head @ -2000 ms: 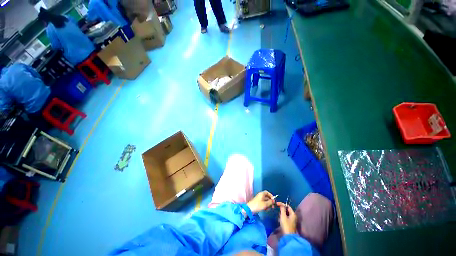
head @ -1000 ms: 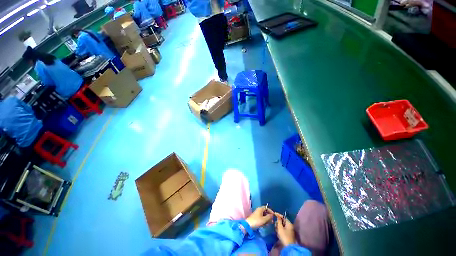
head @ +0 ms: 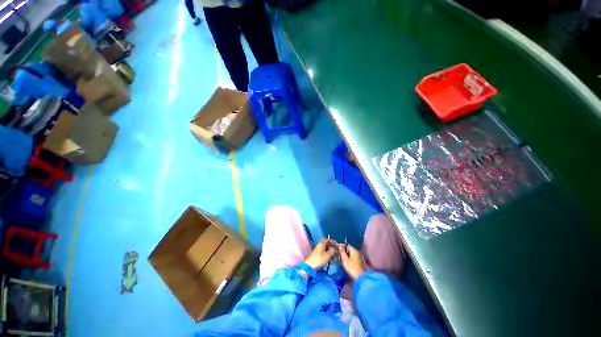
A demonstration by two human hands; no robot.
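Note:
My left hand [head: 320,255] and my right hand [head: 352,260] are held close together over my lap, fingertips nearly touching. Each hand pinches a small thin component, whose pale or metallic tips stick up from the fingers; the parts are too small to identify. On the green bench to the right lies a shiny clear or silver sheet [head: 422,197] with many small red parts [head: 471,176] scattered on it. A red open bin [head: 451,95] stands just behind the sheet, with a small pale label or piece inside it.
An open empty carton [head: 198,257] is on the floor at left. Another carton [head: 209,135] holding white items stands beside a blue stool [head: 277,89]. A person in dark trousers [head: 240,36] stands behind them. A blue crate [head: 356,176] sits under the edge of the green bench [head: 369,85].
The view has swung right, so the bench, sheet and red bin sit further left in the picture. The standing person is nearer the stool. My hands remain together over my lap.

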